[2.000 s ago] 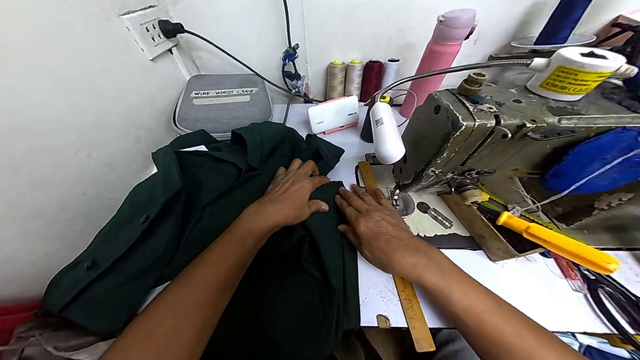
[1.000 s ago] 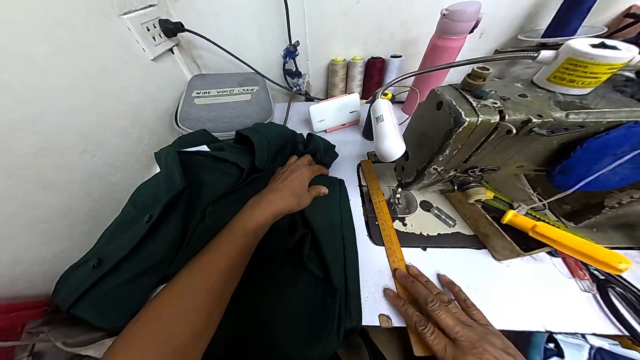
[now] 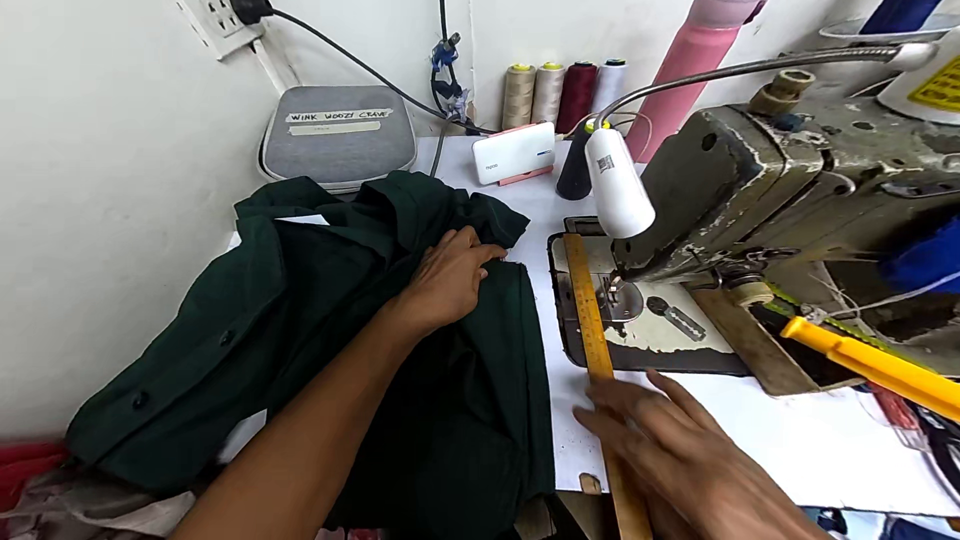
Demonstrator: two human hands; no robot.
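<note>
A dark green buttoned shirt [image 3: 480, 420] lies in folds over the left part of the white table. My left hand [image 3: 450, 277] rests on it near its upper right, fingers slightly bent, pressing the cloth. Right of the shirt, a yellow wooden ruler [image 3: 587, 307] runs from the sewing machine's bed toward the table's front edge. My right hand [image 3: 667, 442] is over the ruler's lower part, blurred; whether its fingers grip the ruler is not plain. The sewing machine [image 3: 720, 180] stands at the right, its presser foot just right of the ruler.
A white lamp [image 3: 621, 184] hangs beside the machine head. Behind are a grey case [image 3: 337, 139], a white device [image 3: 514, 154], several thread cones [image 3: 579, 96] and a pink bottle [image 3: 686, 71]. A small metal blade [image 3: 684, 322] lies on the machine bed; a yellow-handled tool [image 3: 870, 360] is at the right.
My right hand has left the shirt's right edge and moved toward the table's front, over the lower part of the ruler. My left hand has stayed on the shirt.
</note>
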